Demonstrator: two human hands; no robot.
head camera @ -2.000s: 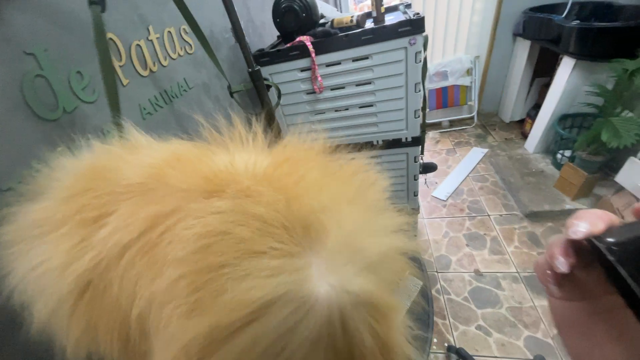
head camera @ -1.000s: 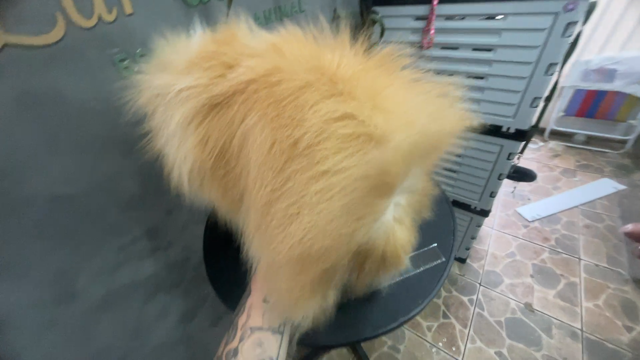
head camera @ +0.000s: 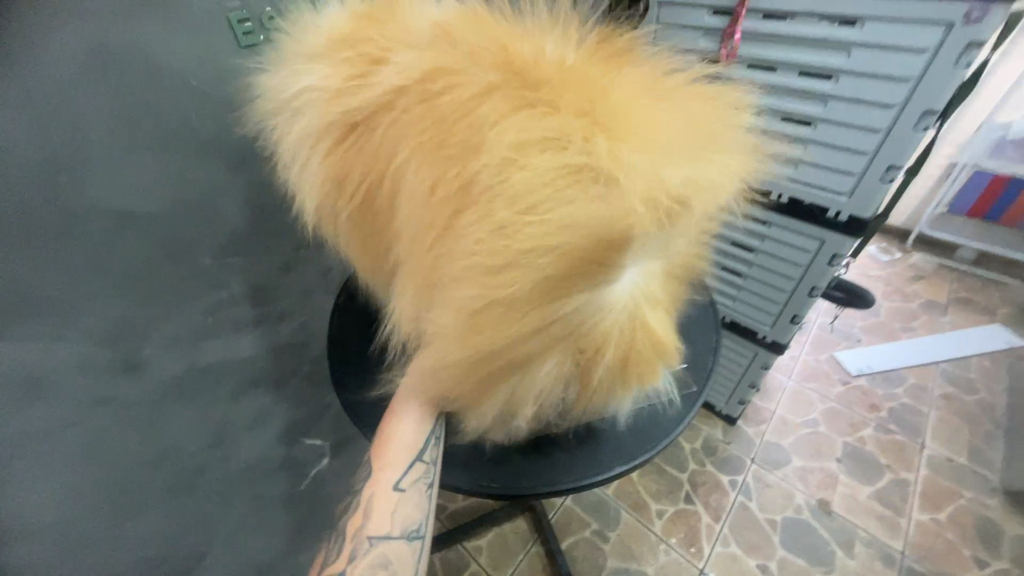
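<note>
A fluffy, golden long-haired animal, seemingly a dog (head camera: 512,192), stands on a round black table (head camera: 544,472). Its head and legs cannot be made out in the thick coat. My tattooed left forearm reaches up from the bottom of the head view, over the table's near left edge. The left hand is buried in or behind the fur low on the animal, so its fingers are hidden. My right hand is out of the frame.
Stacked grey plastic crates (head camera: 832,104) stand behind and right of the table, with a pink strap (head camera: 732,32) hanging over them. A dark wall (head camera: 144,280) runs along the left. On the stone-patterned floor lies a white flat panel (head camera: 928,350); a white rack (head camera: 968,192) stands beyond.
The view has swung left and down. My left forearm, unseen two seconds ago, now reaches to the animal. My right hand, holding a dark object two seconds ago, has left the view.
</note>
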